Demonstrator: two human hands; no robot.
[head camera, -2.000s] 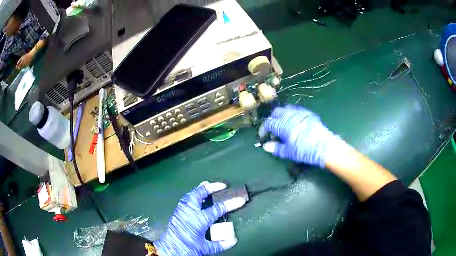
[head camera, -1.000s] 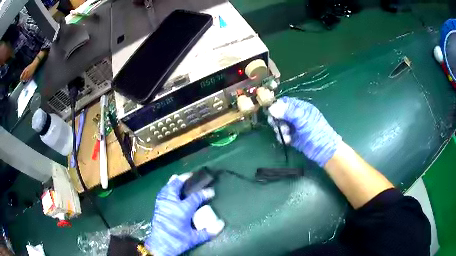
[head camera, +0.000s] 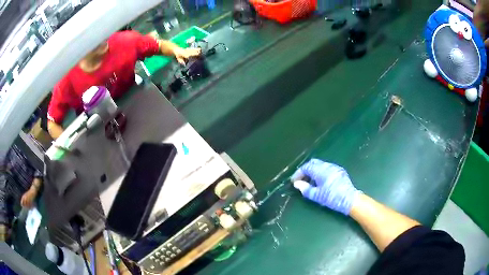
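Observation:
My right hand (head camera: 328, 188), in a pale blue-violet glove, is over the green bench, right of the instrument. Its fingers are curled, with the thumb and index tips close together; no held thing can be made out. The cream electronic load (head camera: 177, 244) is at the lower left, its display dark and its lower part cut off by the frame edge. Its cream binding posts (head camera: 236, 214) are left of my right hand, apart from it. A black smartphone (head camera: 142, 188) lies on top. My left hand, the adapter and the white socket are not in view.
A blue cartoon-shaped fan (head camera: 457, 53) stands far right, above a green bin (head camera: 474, 182). A person in red (head camera: 102, 72) works beyond the instrument, near a purple-lidded cup (head camera: 99, 102). Black items (head camera: 356, 43) and a red basket (head camera: 284, 8) are at the back. A white bottle (head camera: 67, 260) is lower left.
The view has swung up and left. My right hand has come away from the binding posts, and the lead is no longer seen in it. My left hand, adapter and socket have left the picture.

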